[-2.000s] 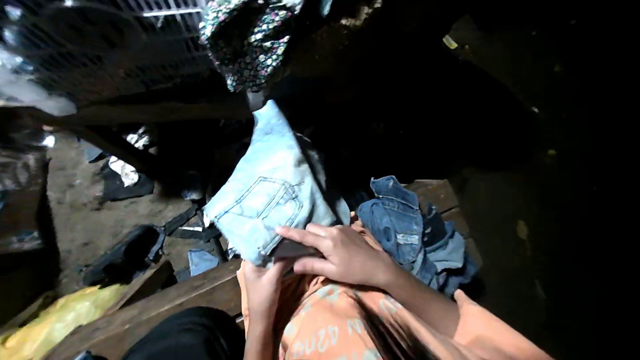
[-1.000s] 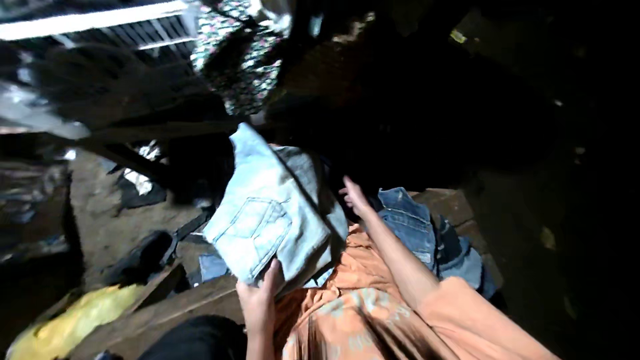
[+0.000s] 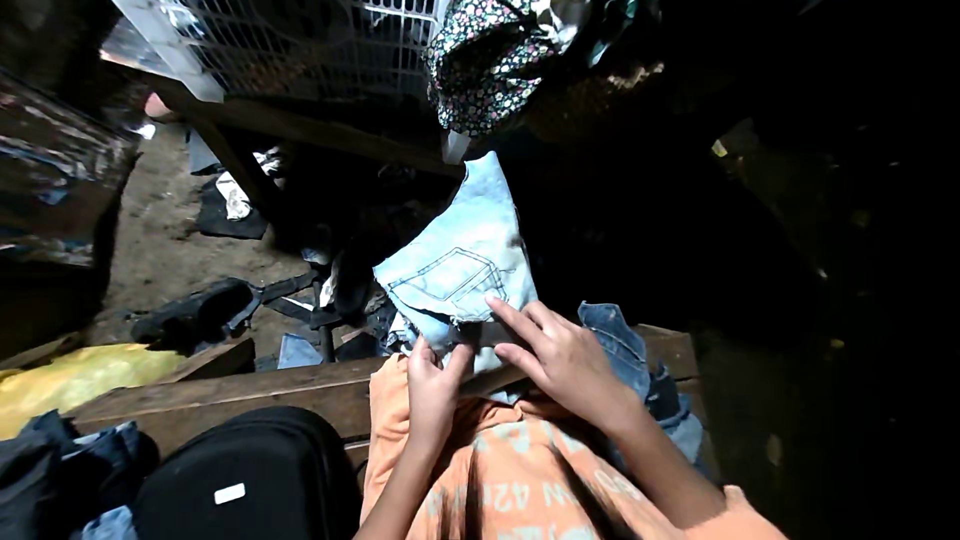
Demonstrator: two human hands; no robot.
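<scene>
A light blue denim piece point(image 3: 487, 217) with a stitched pocket outline lies spread just in front of my body, above an orange shirt. My left hand point(image 3: 437, 382) grips its lower edge between thumb and fingers. On the lower right of the cloth rests my right hand point(image 3: 555, 352), index finger extended over the denim near the pocket stitching and thumb spread; whether it pinches any cloth is unclear. Darker blue denim point(image 3: 619, 349) lies in a heap right beside my right forearm. The underside of the light piece is hidden.
A wooden bench point(image 3: 247, 390) runs across in front, with a black case point(image 3: 251, 480) on the left. Yellow plastic point(image 3: 90, 379) lies at far left. A plastic crate point(image 3: 322, 45) and floral cloth point(image 3: 487, 67) are at the top. Dark straps and scraps litter the ground.
My right hand has come back from beside the dark denim onto the light denim, which lies flatter now. My left hand still holds its lower edge.
</scene>
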